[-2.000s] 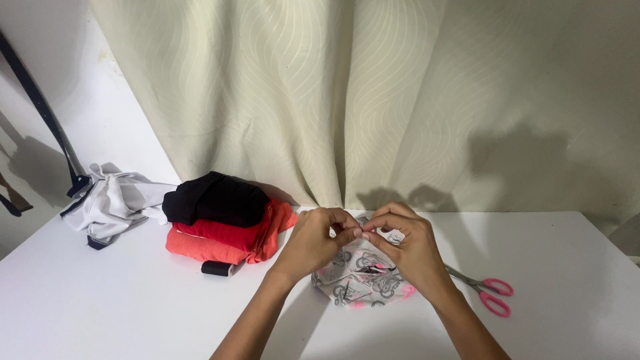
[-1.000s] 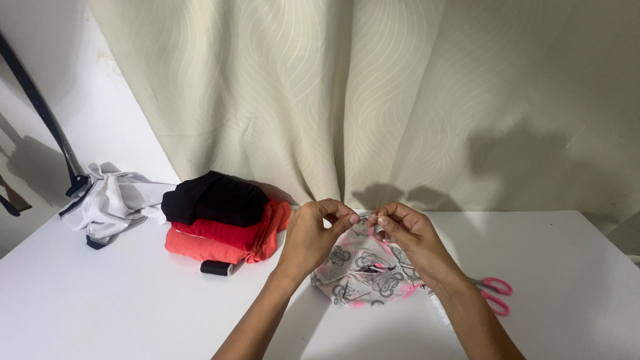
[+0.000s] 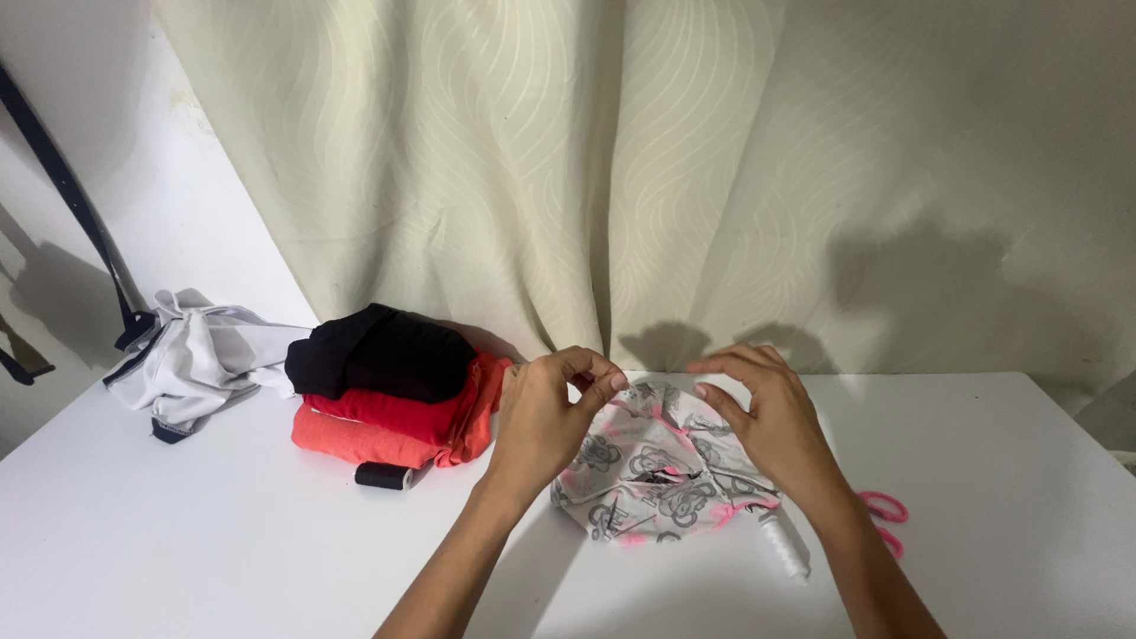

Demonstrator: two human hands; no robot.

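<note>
A white fabric piece with grey and pink print (image 3: 661,479) lies bunched on the white table, with a dark slit near its middle. Above its upper left edge, my left hand (image 3: 555,413) pinches thumb and forefinger together; what they hold is too small to make out. My right hand (image 3: 763,408) is over the fabric's upper right side, thumb and fingers apart, with nothing visible between them. A spool of white thread (image 3: 784,548) lies at the fabric's lower right edge. Beyond my right forearm show the pink handles of scissors (image 3: 883,508); their blades are hidden.
Left of my hands, folded black cloth (image 3: 382,352) rests on red cloth (image 3: 390,415) and coral cloth (image 3: 359,439). A black thread spool (image 3: 383,477) lies before them. Crumpled white cloth (image 3: 209,355) with dark trim is farther left. A patterned cream curtain (image 3: 461,177) hangs behind the table (image 3: 213,550).
My hands were close together, fingertips nearly meeting, two seconds ago. My right hand has moved away to the right and its fingers have spread. The left hand keeps its pinch.
</note>
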